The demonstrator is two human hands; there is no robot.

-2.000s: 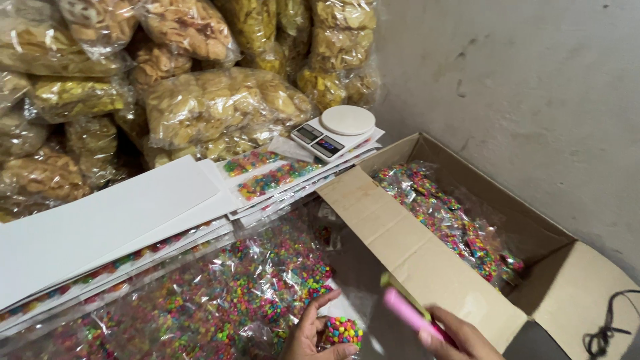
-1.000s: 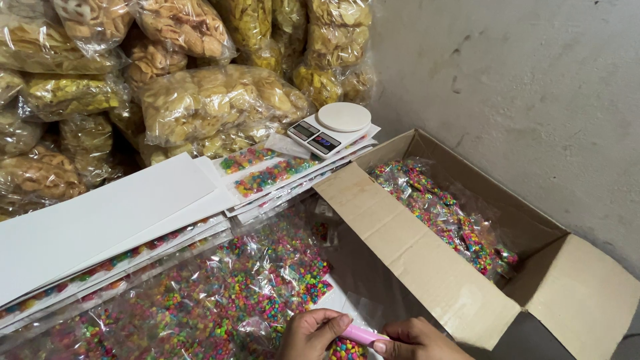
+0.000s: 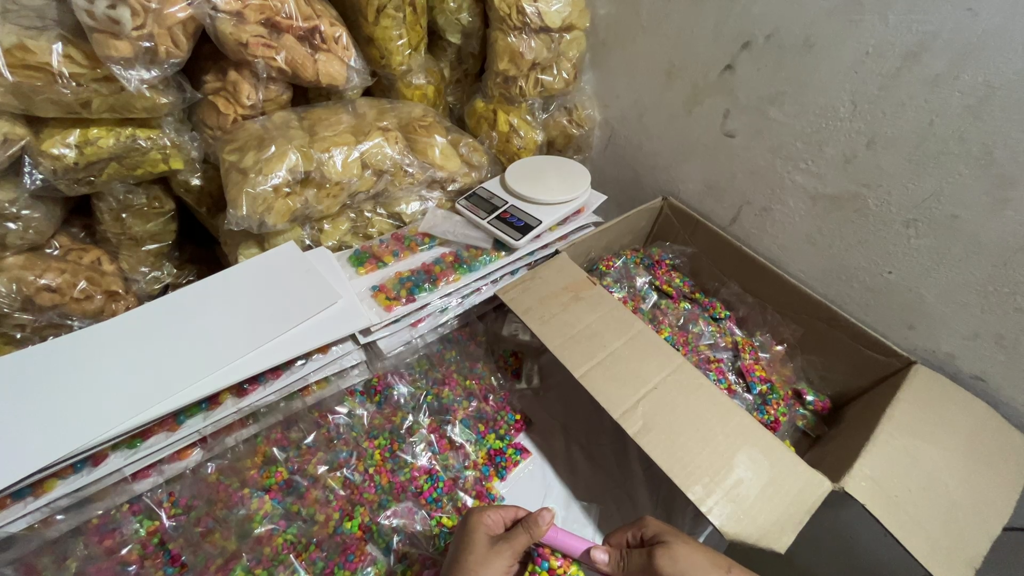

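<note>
At the bottom centre, my left hand (image 3: 498, 540) pinches one end of a pink object (image 3: 570, 543), a strip or tube whose exact kind I cannot tell. The other end is between the thumb and fingers of my right hand (image 3: 660, 548). Just below it shows a small clear bag of multicoloured candies (image 3: 554, 564), partly cut off by the frame. To the left of my hands spreads a wide heap of clear plastic packets of small bright candies (image 3: 344, 472). An open cardboard box (image 3: 688, 424) at the right holds more such packets (image 3: 704, 328).
A white digital kitchen scale (image 3: 524, 200) rests on stacked white cards with candy packets (image 3: 432, 276). Blank white cards (image 3: 168, 344) lie at the left. Large clear bags of chips or crackers (image 3: 344, 160) are piled behind. A grey wall (image 3: 816, 136) stands beyond the box.
Two seconds ago my hands were apart, the right one with the pink object, the left one at a candy bag. Now both hands are close together on the pink object.
</note>
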